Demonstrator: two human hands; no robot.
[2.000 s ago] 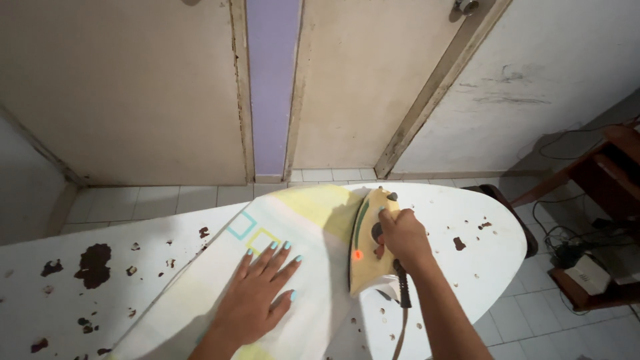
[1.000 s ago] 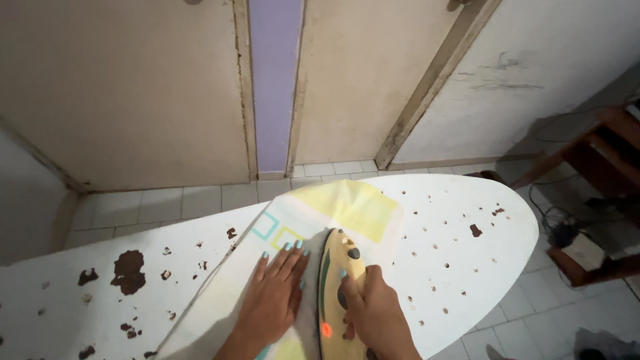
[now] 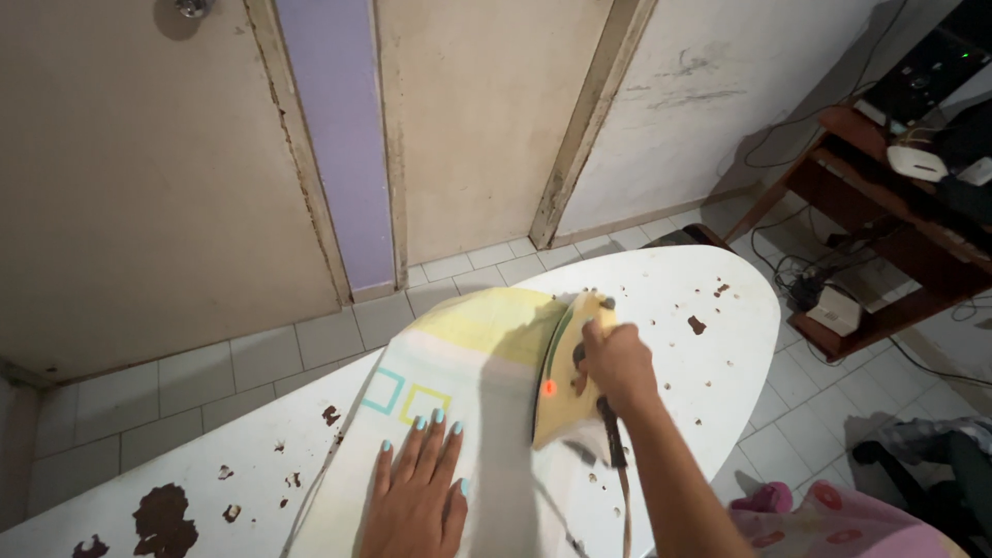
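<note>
A white cloth (image 3: 496,434) with a yellow band and teal and yellow square outlines lies over a white ironing board (image 3: 659,310) with brown worn patches. My left hand (image 3: 418,492) rests flat on the cloth with fingers spread, just below the squares. My right hand (image 3: 620,368) is closed around the handle of a cream-coloured clothes iron (image 3: 570,387), to the right of my left hand. The iron's red light is lit, and its tip points away from me, over the cloth's right part. Its cord (image 3: 626,496) hangs from the back.
Two beige doors (image 3: 496,116) and a purple wall strip (image 3: 337,139) stand beyond the board. A brown wooden desk (image 3: 876,186) with cables and devices is at the right. Pink patterned fabric (image 3: 845,519) and dark clothing (image 3: 938,465) show at the lower right.
Two seconds ago the iron was right of my left hand; one second ago it was close beside that hand, nearer to me. Now it is farther forward and right. My left hand stays on the cloth.
</note>
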